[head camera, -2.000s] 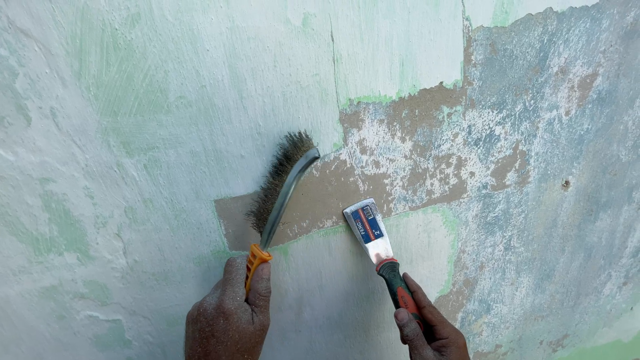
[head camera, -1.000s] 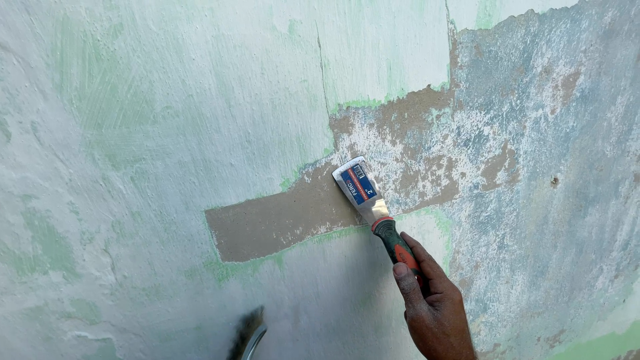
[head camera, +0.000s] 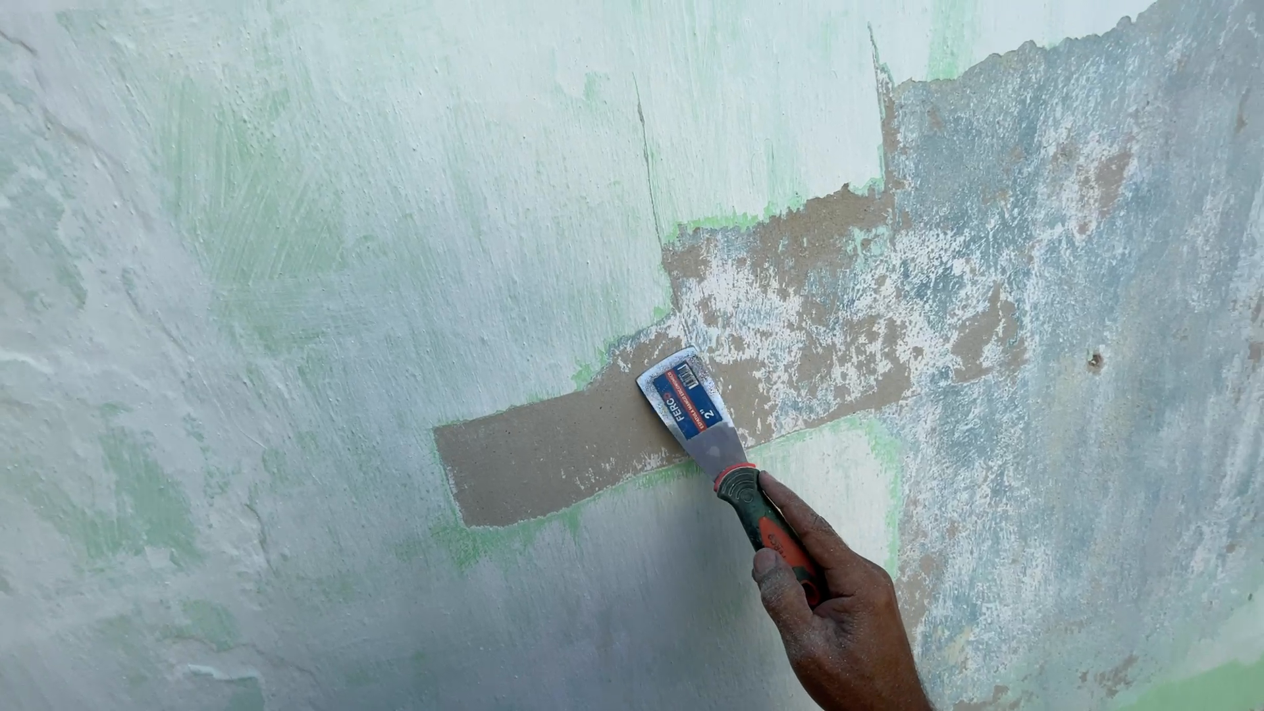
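Note:
My right hand (head camera: 844, 612), dusty and at the lower right of centre, grips the dark green and red handle of a putty knife (head camera: 696, 410). The knife points up and to the left, and its metal blade bears a blue label. Behind the blade runs a bare grey-brown strip (head camera: 553, 454) on the painted wall (head camera: 415, 247); whether the blade touches it I cannot tell. White and pale green paint borders this strip above and below. My left hand is out of the frame, and no wire brush shows.
To the right spreads a large scraped patch (head camera: 1066, 247) with blue-grey and white paint remnants. A small hole (head camera: 1095, 360) sits in it. Thin cracks (head camera: 647, 158) run down the upper wall. At the left the surface (head camera: 59, 326) is uneven.
My left hand and its wire brush, at the strip's left end two seconds ago, have dropped out of view at the bottom. My right hand still holds the putty knife near the strip.

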